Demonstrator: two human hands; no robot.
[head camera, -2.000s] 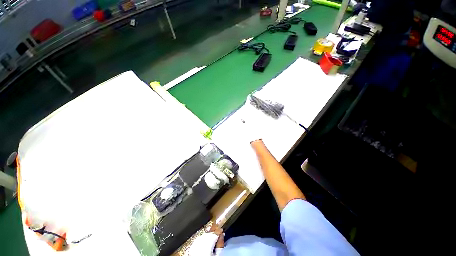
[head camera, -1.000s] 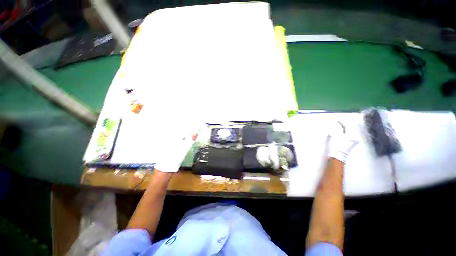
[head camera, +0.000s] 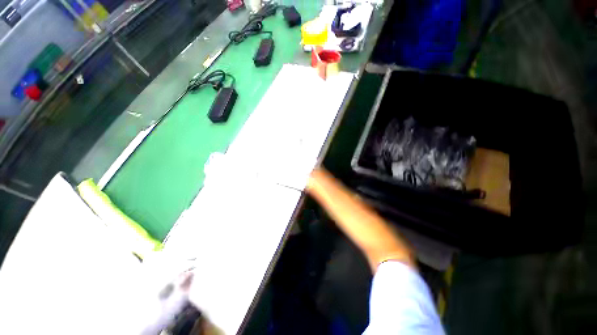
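My right forearm reaches over the front edge of the white-sheeted bench. My right hand (head camera: 288, 171) is in a white glove that washes out against the white sheet (head camera: 288, 118), so its fingers cannot be made out. A thin dark line, maybe a cable, lies by the wrist. My left hand (head camera: 171, 294) is blurred at the lower left, beside a dark shape at the bottom edge; its grip is unclear. Three black power adapters (head camera: 222, 105) with coiled cables lie on the green belt.
A large black tote (head camera: 376, 124) on the right holds shiny bagged adapters (head camera: 425, 154) and a brown cardboard divider (head camera: 491, 180). A red cup (head camera: 325, 63) and a yellow item (head camera: 314, 33) stand at the bench's far end. A yellow-green strip (head camera: 118, 216) edges the large white surface at left.
The view has swung right, bringing the tote into view. The dark blocks have mostly left the picture. The grey bagged adapter on the sheet can no longer be made out.
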